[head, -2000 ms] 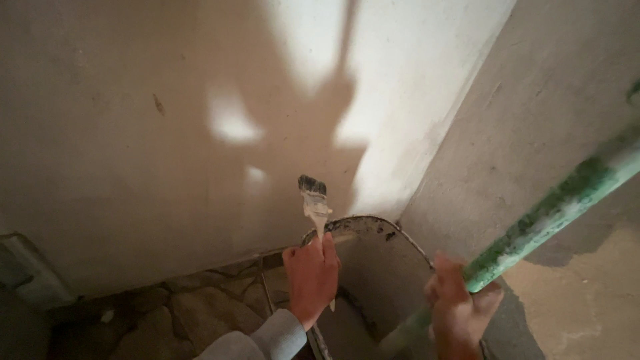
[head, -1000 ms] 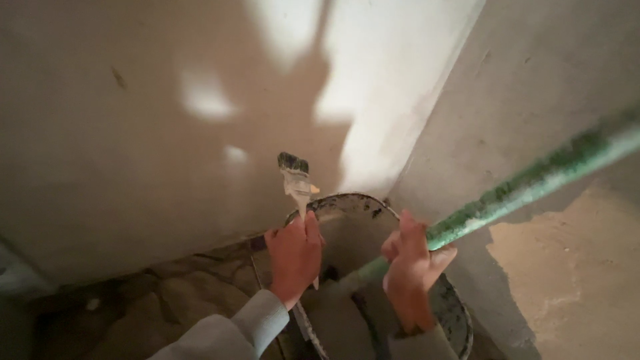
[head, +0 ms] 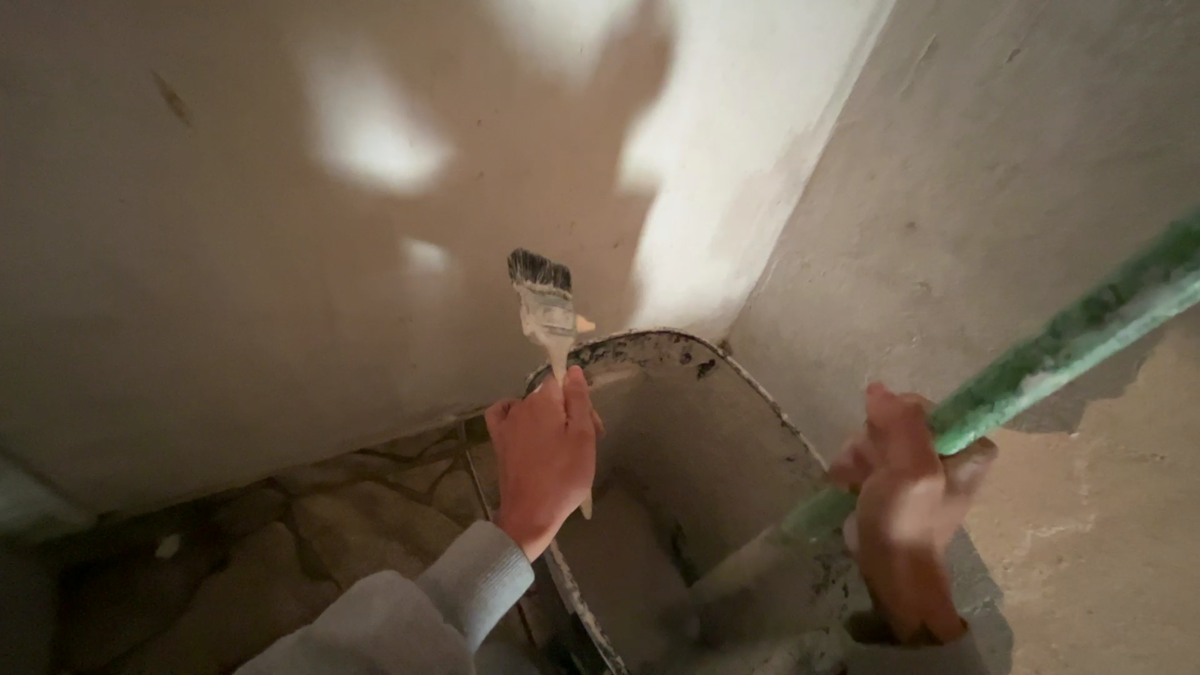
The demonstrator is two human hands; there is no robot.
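Observation:
My left hand point(head: 544, 459) grips the handle of a paintbrush point(head: 547, 305), its dark bristles up and its ferrule crusted with pale paint. That hand is over the left rim of a paint-smeared bucket point(head: 783, 417). At the right, my right hand point(head: 905, 511) is closed around a green pole point(head: 1059, 352) caked with pale and dark residue. The pole slants from the upper right down into the bucket, where its lower end is blurred. Pale material lies in the bucket, though its level is hard to tell.
A plastered wall point(head: 281, 281) with patches of light and shadow rises behind the bucket. It meets a greyer wall point(head: 947, 187) at a corner on the right. Stone-patterned floor point(head: 375, 525) lies at the lower left. A tan patch point(head: 1106, 525) shows at the lower right.
My right hand and the pole were farther from my left hand two seconds ago, came closer, and are now apart again. The brush stays in my left hand.

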